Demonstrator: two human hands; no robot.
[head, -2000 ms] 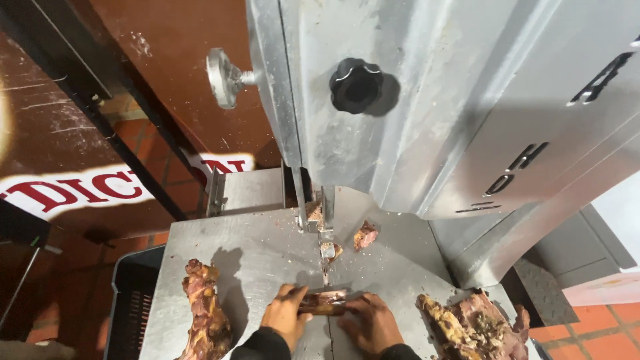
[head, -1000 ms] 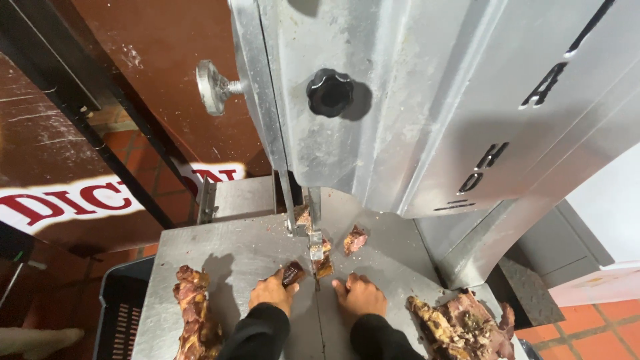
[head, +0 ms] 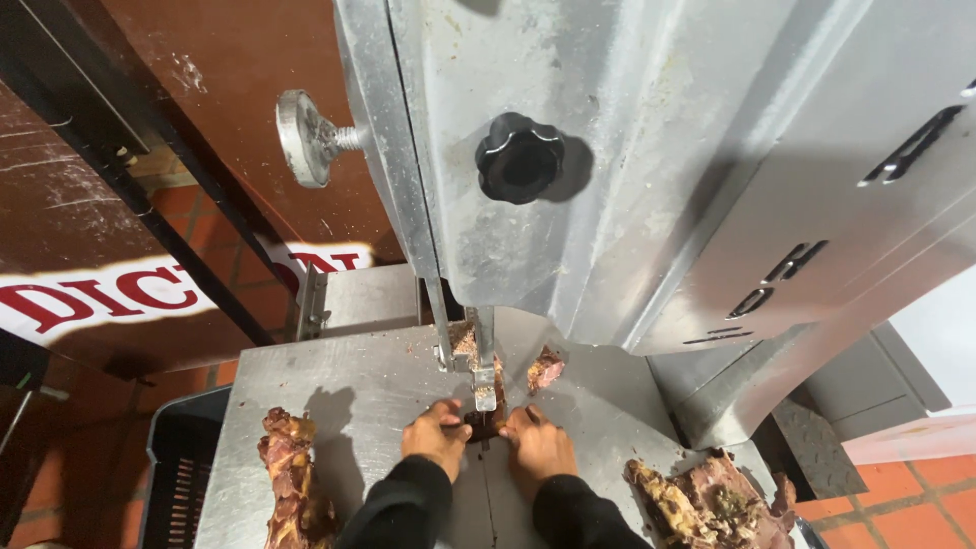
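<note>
Both hands are at the blade slot of a meat band saw's steel table (head: 366, 396). My left hand (head: 436, 436) grips the left side of a dark piece of meat (head: 480, 427), just below the metal blade guide (head: 485, 389). On the piece's right side, my right hand (head: 540, 444) pinches with thumb and fingers. The blade itself is hard to make out. A small cut piece of meat (head: 545, 369) lies right of the guide. More meat sits behind the guide, partly hidden by it.
A long meaty bone (head: 288, 480) lies at the table's left, a larger chunk of meat and bone (head: 720, 499) at its right. The saw's steel housing (head: 625, 152), with a black knob (head: 520, 158), rises above. A black plastic crate (head: 179, 473) stands beyond the left edge.
My hands held a piece across the slot, then stood apart with a dark piece in the left hand. Now they have come together at that piece, close to the blade guide.
</note>
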